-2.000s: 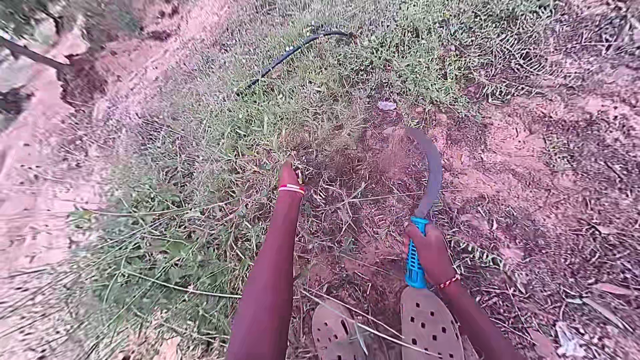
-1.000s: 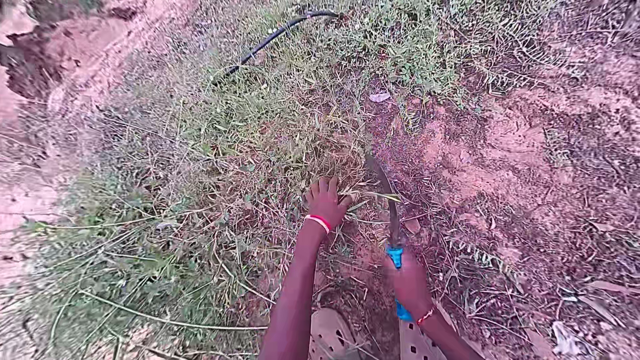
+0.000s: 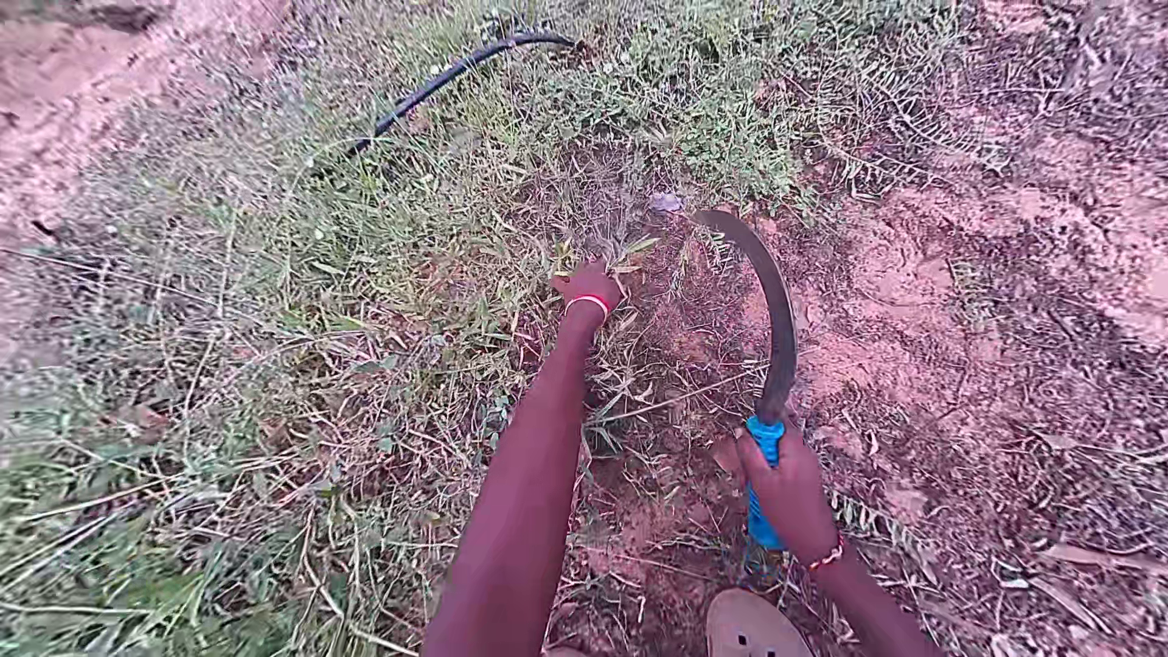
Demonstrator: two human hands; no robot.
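My right hand [image 3: 792, 497] grips the blue handle of a sickle [image 3: 774, 319]; its curved dark blade points up and bends left over bare reddish soil. My left hand [image 3: 591, 285], with a red and white band at the wrist, reaches forward into the grass [image 3: 493, 301], left of the blade's tip and apart from it. Its fingers are closed around some grass blades, which stick out beyond the knuckles; part of the fingers is hidden by the back of the hand.
A black hose [image 3: 456, 71] arches out of the grass at the upper left. A small pale scrap [image 3: 665, 202] lies near the blade tip. The toe of a tan perforated clog [image 3: 753, 625] shows at the bottom. Dry twigs and reddish soil [image 3: 885, 365] lie at the right.
One second ago my left hand was spread on the grass near the blade; now it is farther forward and closed on grass. The sickle has moved away to the right of that hand.
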